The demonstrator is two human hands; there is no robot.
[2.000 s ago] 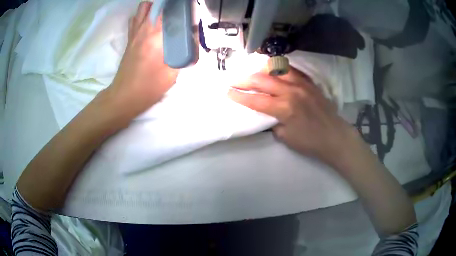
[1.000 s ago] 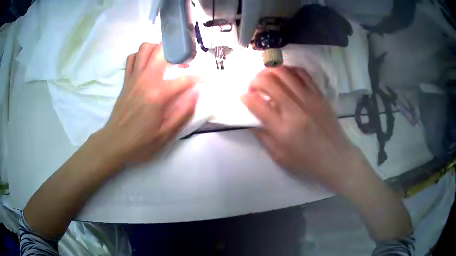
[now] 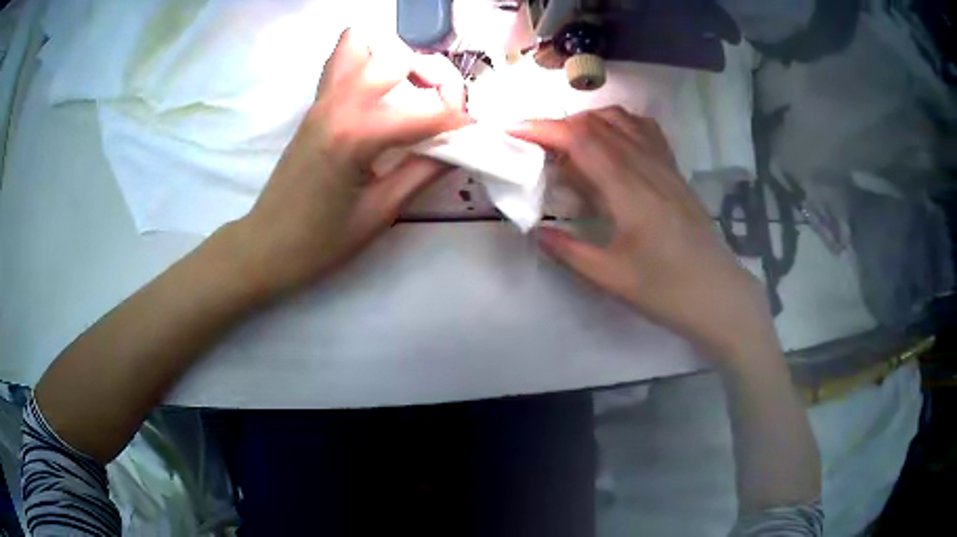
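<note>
The white cloth [image 3: 502,157] lies in front of the presser foot [image 3: 472,63], with a folded, pointed corner hanging toward me. My left hand [image 3: 362,157] pinches the cloth's left part between thumb and fingers. My right hand [image 3: 630,199] has its fingertips on the right side of the fold; its thumb is apart, just below the pointed corner. Glare hides the cloth's detail near the foot. More white cloth [image 3: 173,157] spreads to the left of my left hand.
The grey-blue guard [image 3: 424,21] and the ribbed beige knob [image 3: 585,70] hang at the top. Dark scissors [image 3: 758,226] lie at the right, with a slim item [image 3: 824,226] beside them. The white table [image 3: 451,315] has a curved front edge. Pale cloth [image 3: 860,451] hangs below right.
The view has shifted, so the machine sits higher in the picture. The cloth in front of the foot is now lifted and folded to a point, and my hands have come closer together.
</note>
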